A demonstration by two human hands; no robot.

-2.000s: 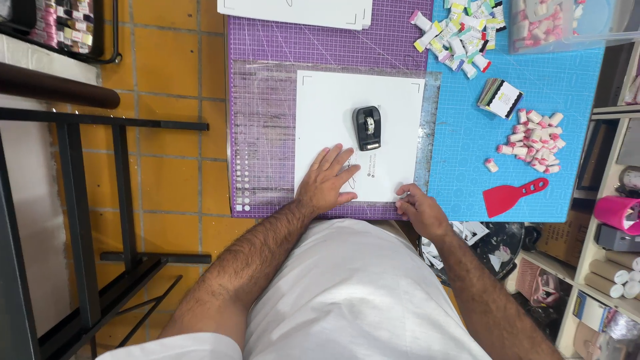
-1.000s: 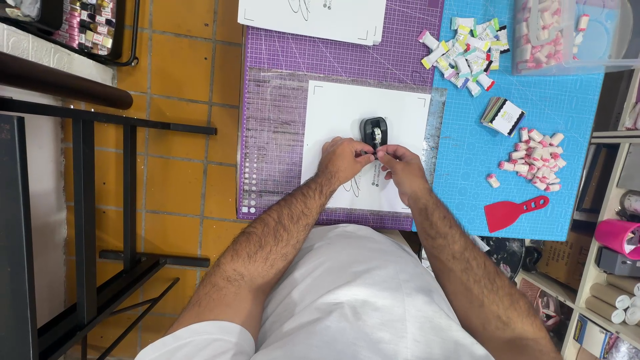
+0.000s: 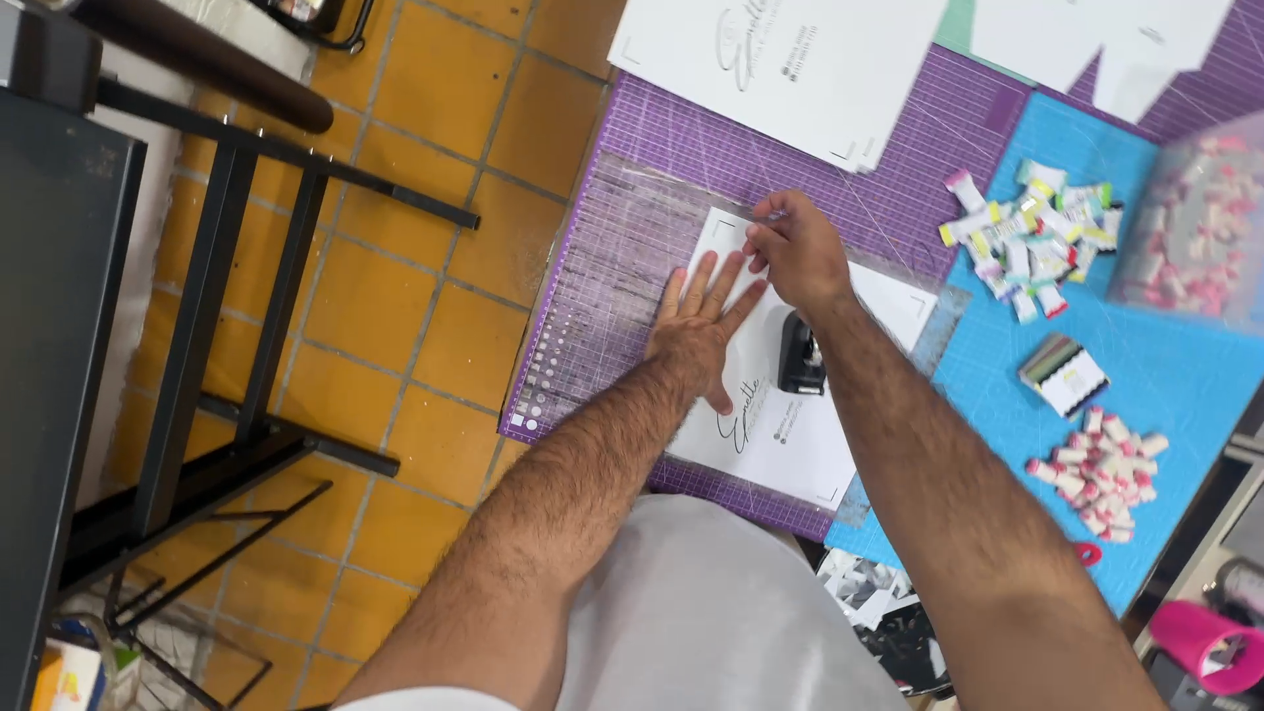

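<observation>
A printed white sheet (image 3: 790,464) lies on the purple cutting mat (image 3: 642,237), under what looks like a clear ruled plate. My left hand (image 3: 696,331) rests on the sheet's left part, fingers spread, holding nothing. My right hand (image 3: 800,247) is at the sheet's far edge with thumb and fingertips pinched together; whether something small is between them cannot be made out. A black tape dispenser (image 3: 798,355) sits on the sheet beside my right forearm, which partly hides it.
More printed sheets (image 3: 780,69) lie beyond. On the blue mat (image 3: 997,375) are small wrapped packets (image 3: 1037,232), a small stack of cards (image 3: 1065,377), a pile of pink-and-white pieces (image 3: 1106,474) and a clear tub (image 3: 1200,227). A black metal frame (image 3: 197,326) stands at left.
My hands have parted from beside the tape dispenser. The right has moved to the sheet's far edge, and the left now lies spread on the paper. The view has turned and shifted.
</observation>
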